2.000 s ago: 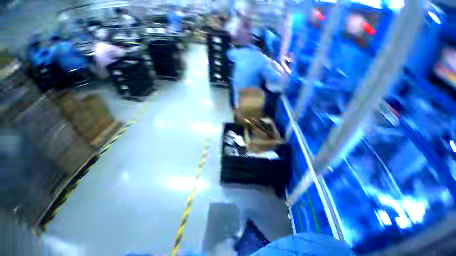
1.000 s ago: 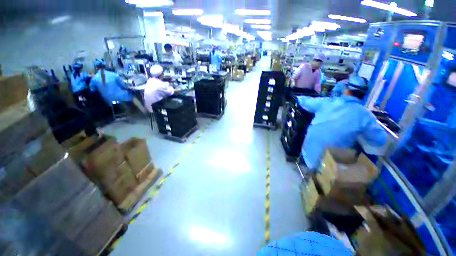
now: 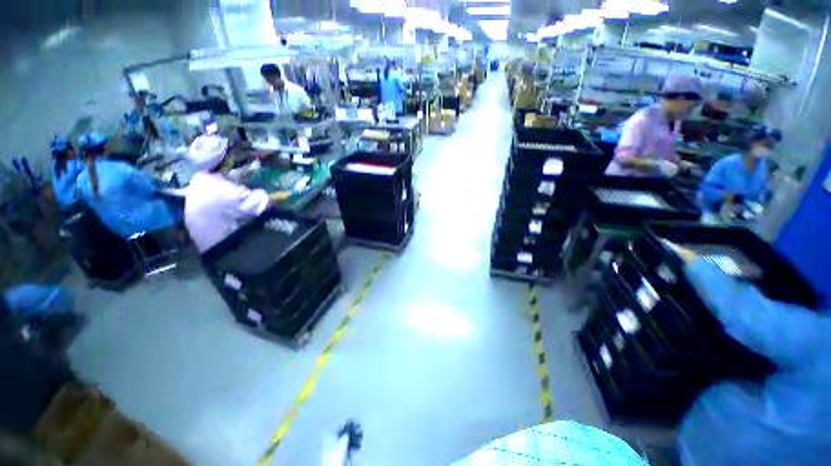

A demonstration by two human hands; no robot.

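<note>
Neither of my hands shows in the picture. Light-blue fabric with a fine grid pattern (image 3: 551,446) cuts into the bottom edge. A small blurred white and dark thing (image 3: 343,444) is at the bottom edge, left of centre; I cannot tell what it is. The nearest black crates stand stacked at the right (image 3: 629,319), with white labels on their sides. A person's light-blue sleeve (image 3: 747,305) reaches over the top crate. More stacked black crates stand right of the aisle (image 3: 533,209) and left of it (image 3: 278,282).
A pale shiny aisle floor (image 3: 437,319) runs ahead between yellow-black lines (image 3: 319,364). Several people in blue or pink sit or stand at benches on both sides, one in pink (image 3: 651,136) at the right. Brown cardboard (image 3: 91,428) is at the lower left.
My view has moved forward along the aisle. The crate stacks and benches look nearer, the left carton piles have mostly left the picture, and the blue machine is reduced to the right edge.
</note>
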